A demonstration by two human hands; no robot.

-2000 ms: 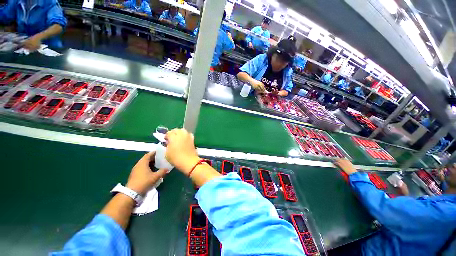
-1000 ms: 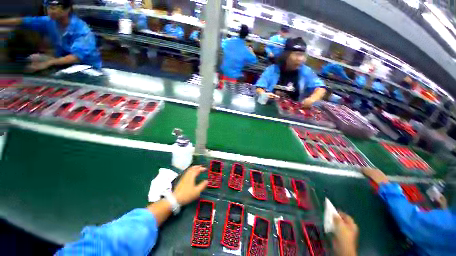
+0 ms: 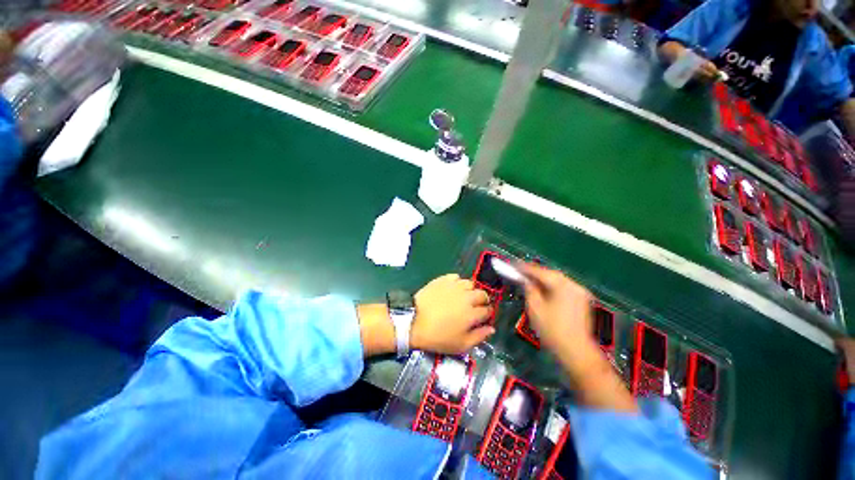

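A clear blister tray (image 3: 719, 353) with several red-edged keypad phones lies in front of me. My left hand (image 3: 452, 315) rests at the tray's left side, against the lower edge of the back-left phone (image 3: 489, 274); whether it grips the phone is unclear. My right hand (image 3: 553, 298) pinches a small white wiping cloth (image 3: 507, 271) at that phone's upper part. My right hand and sleeve hide part of the back row. More phones, such as one in the front row (image 3: 511, 428), lie screen up.
A white pump bottle (image 3: 442, 178) with its lid up stands by the metal post (image 3: 514, 103). A spare white wipe (image 3: 394, 232) lies left of it. Phone trays (image 3: 370, 97) sit on the green belt behind the pale rail. Other workers are at far left and upper right.
The view has turned left and down. My right hand has moved from the tray's right side to the back-left phone with the cloth. My left hand is now lower at that phone.
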